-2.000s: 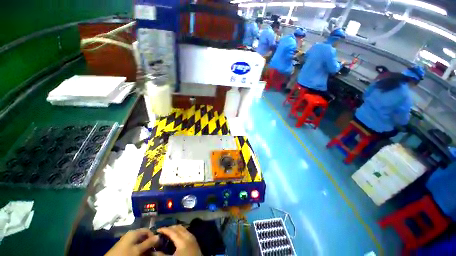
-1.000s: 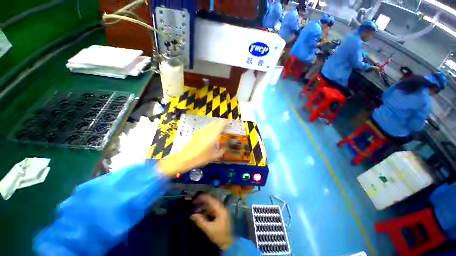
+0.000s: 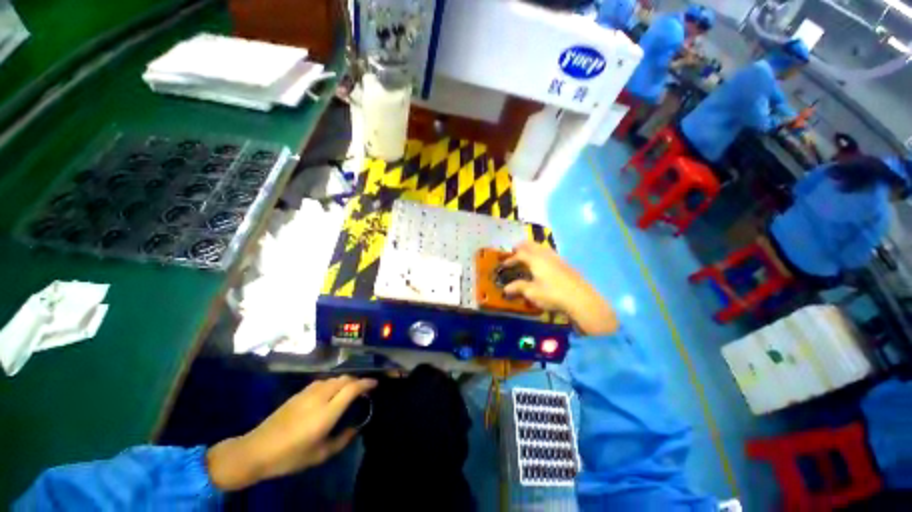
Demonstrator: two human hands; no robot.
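Note:
My right hand [image 3: 548,282] is over the orange-brown fixture [image 3: 490,290] on the right of the silver base plate [image 3: 420,232]. Its fingertips are on a black round part [image 3: 512,274] in the recess. My left hand [image 3: 305,425] is low, above my lap at the front of the press, and holds a black round part [image 3: 355,412] at its fingertips. The parts tray [image 3: 545,437], white with rows of dark pieces, is below the press at the right.
The press head [image 3: 384,118] hangs behind the plate. A blister tray [image 3: 160,200] of black round parts, white sheets [image 3: 228,68] and folded paper [image 3: 55,318] lie on the green bench. Crumpled white wipes [image 3: 285,280] lie beside the press. People in blue sit at the right.
The left hand has drawn back from the fixture to my lap and now holds a black round part. The right hand has moved up from my lap to the fixture. The view has shifted.

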